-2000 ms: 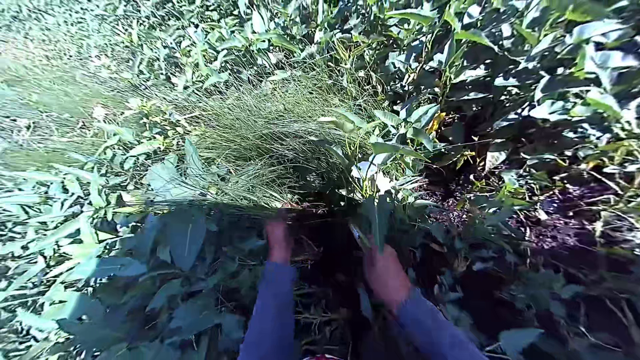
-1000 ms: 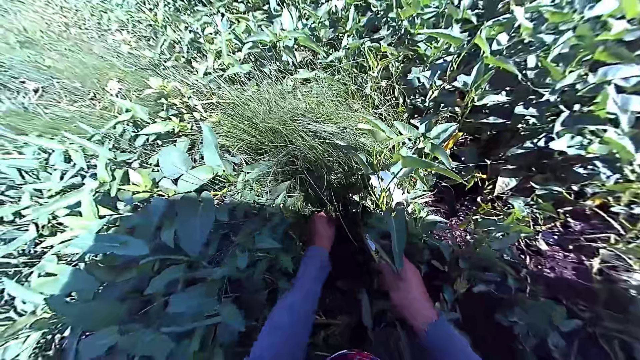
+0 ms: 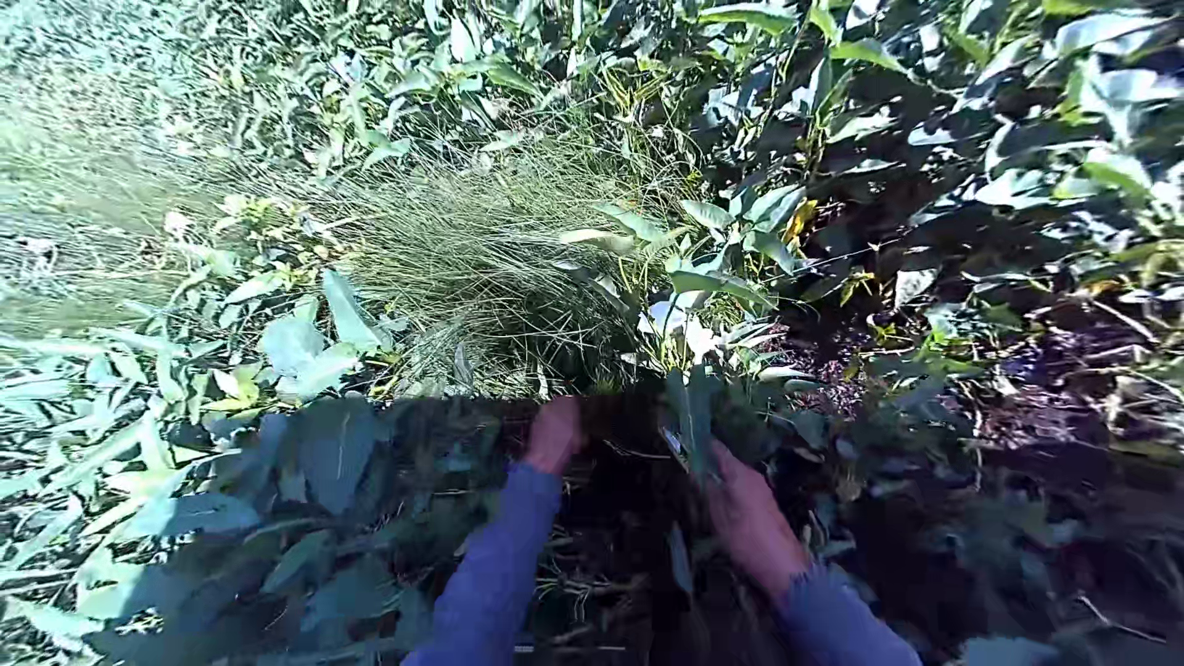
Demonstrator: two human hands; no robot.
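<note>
A clump of fine green grass (image 3: 490, 250) leans to the left among broad-leaved plants. My left hand (image 3: 555, 435) is at the shaded base of the clump; its fingers are partly hidden, and whether they close on the stems cannot be told. Right of it, lower down, my right hand (image 3: 747, 513) is curled around something, with a small shiny metal blade (image 3: 675, 446) showing at its fingers. The handle is hidden. A long leaf (image 3: 694, 416) hangs over the fingertips of that hand. White petals or pale leaves (image 3: 680, 324) catch the light just above.
Dense leafy plants (image 3: 333, 453) surround both hands, in shade at the lower left and sunlit farther up. Dark soil with dry litter (image 3: 832, 370) shows at the right, beside dry stems (image 3: 1119, 319). A yellow leaf (image 3: 800, 220) stands above the litter.
My left hand has moved a little to the left since one second ago, and the grass clump, more upright then, now leans left. The right hand still has the blade.
</note>
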